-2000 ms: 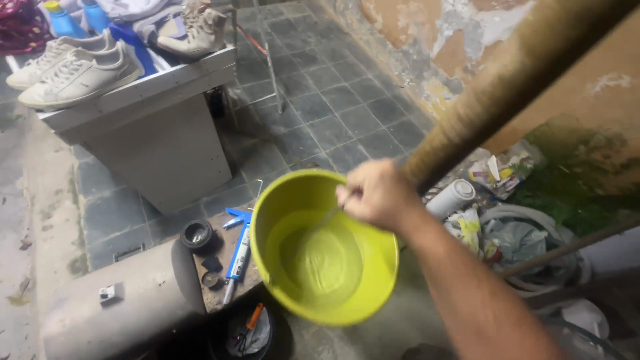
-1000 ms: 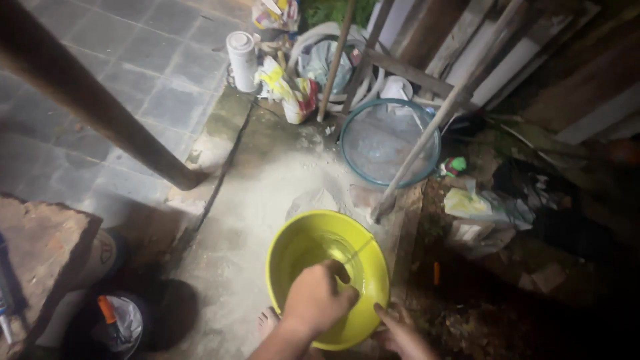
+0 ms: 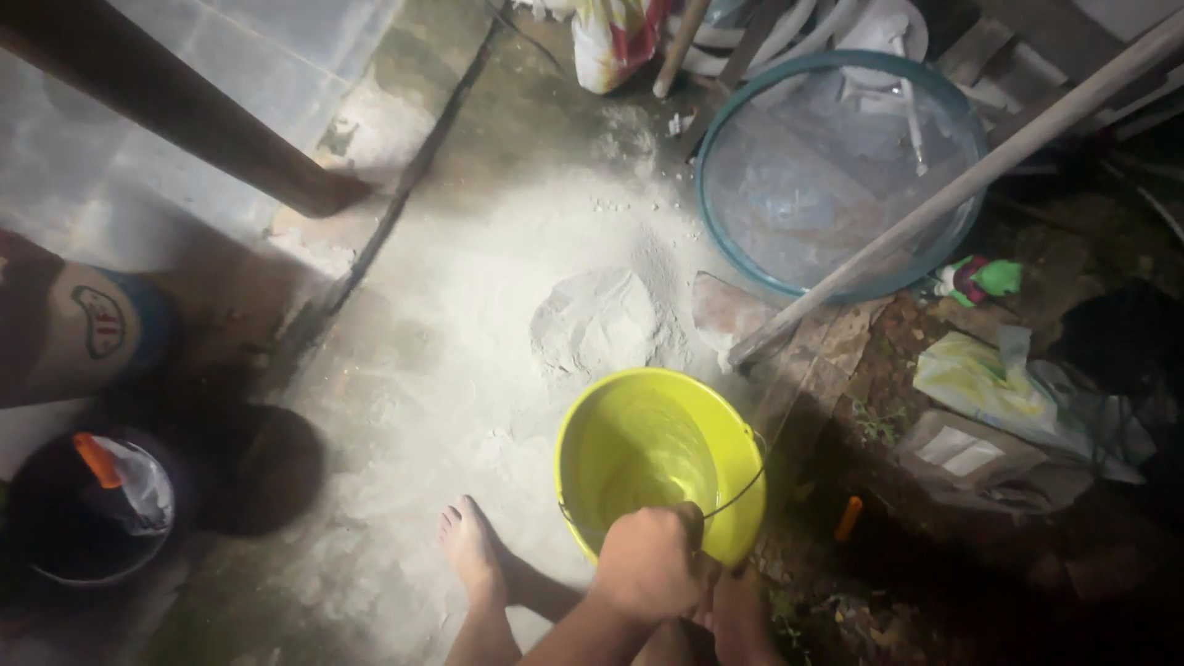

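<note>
A yellow plastic bucket (image 3: 638, 444), tilted so that its inside shows, is at the lower middle of the head view. My left hand (image 3: 652, 560) is closed in a fist on its thin wire handle (image 3: 738, 498), over the near rim. What seems to be my right hand (image 3: 710, 592) is low against the near right side of the bucket, mostly hidden behind the left; its grip is unclear. Just beyond the bucket, a mound of pale grey powder (image 3: 597, 319) lies on the dusty concrete floor (image 3: 444, 342). Wet-looking streaks mark the bucket's inner wall.
A round sieve with a teal rim (image 3: 705, 199) lies at the upper right, crossed by a leaning wooden pole (image 3: 925, 213). My bare foot (image 3: 470, 546) is left of the bucket. A dark bucket (image 3: 65, 532) stands at lower left, a thick post (image 3: 203, 120) at upper left.
The view has swung from the tiled floor and bench to the powder mound. My left hand, over the bucket's opening one second ago, is now closed on the handle at the near rim.
</note>
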